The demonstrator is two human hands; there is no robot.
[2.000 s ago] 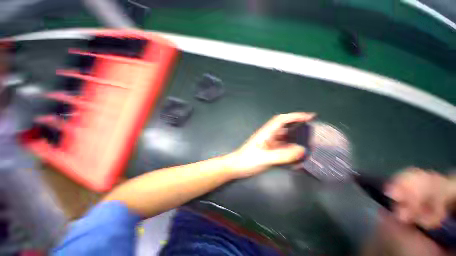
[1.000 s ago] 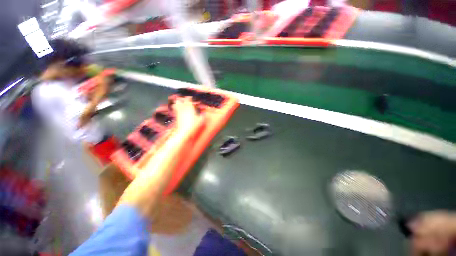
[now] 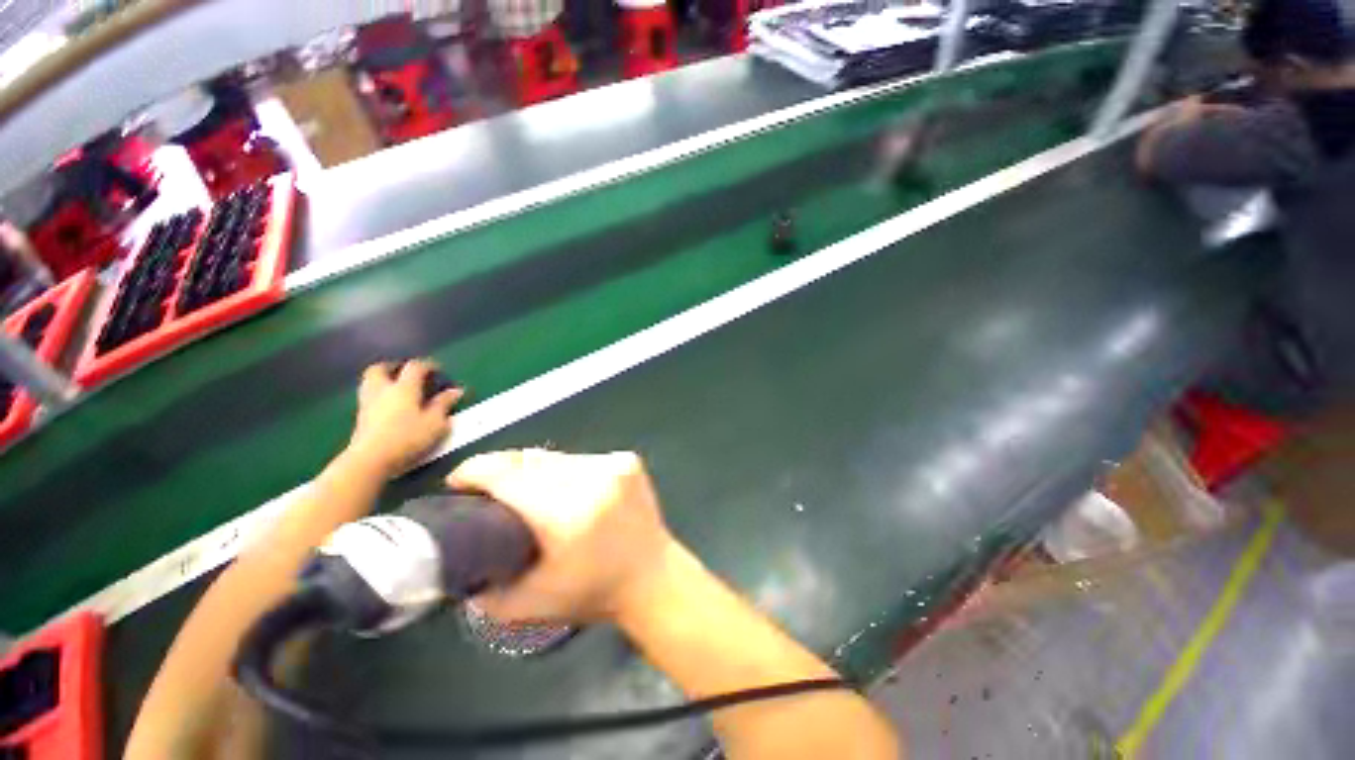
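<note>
My right hand [image 3: 587, 535] is closed around the black electric screwdriver [image 3: 468, 544], which has a pale tape band near its rear and a black cable trailing from its end. My left hand [image 3: 398, 416] is beyond it, at the near edge of the green conveyor belt by the white strip. Its fingers are on a small black unit [image 3: 434, 385], mostly covered by them. The round silvery screw dish [image 3: 520, 636] shows partly below the screwdriver. The screwdriver tip is hidden.
An orange-red tray [image 3: 86, 668] is cut off at the lower left. Another tray [image 3: 275, 253] with black units stands across the belt. A small dark piece [image 3: 783, 232] lies on the belt. A person in dark clothing [image 3: 1241, 141] is at the upper right.
The view has swung right. My left hand has left the tray at the left and is now by the belt with a black unit. My right hand and the screwdriver have come fully into view.
</note>
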